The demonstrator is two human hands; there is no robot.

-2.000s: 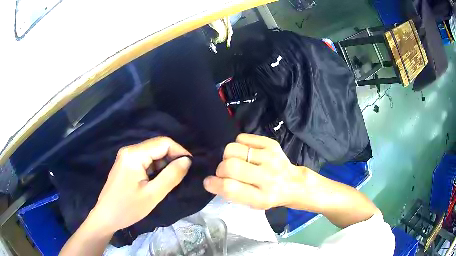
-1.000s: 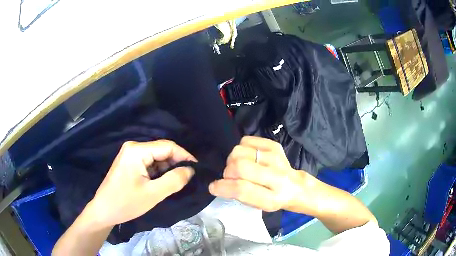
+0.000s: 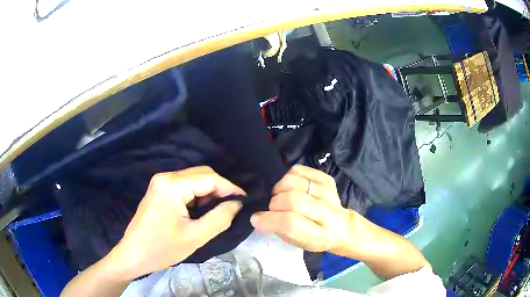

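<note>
A soft black garment (image 3: pixel 145 145) lies across my lap and rises toward the table's edge. My left hand (image 3: pixel 180 217) pinches a black fold of it between thumb and fingers. My right hand (image 3: pixel 308 212), with a ring on one finger, has its fingers curled closed on the cloth close beside the left hand. The exact edge under the right fingertips is hidden. A small white mark shows on the garment at the far left.
A white table (image 3: pixel 145 29) with a yellow edge curves across the top. Shiny black garments (image 3: pixel 378 127) with white marks lie at right over a blue bin (image 3: pixel 395 220). Another blue bin (image 3: pixel 38 249) is at lower left. A wooden-topped stool (image 3: pixel 476 87) stands on the green floor.
The view has shifted, so the table edge reaches farther right. Both hands appear slightly farther right and remain close together on the black cloth.
</note>
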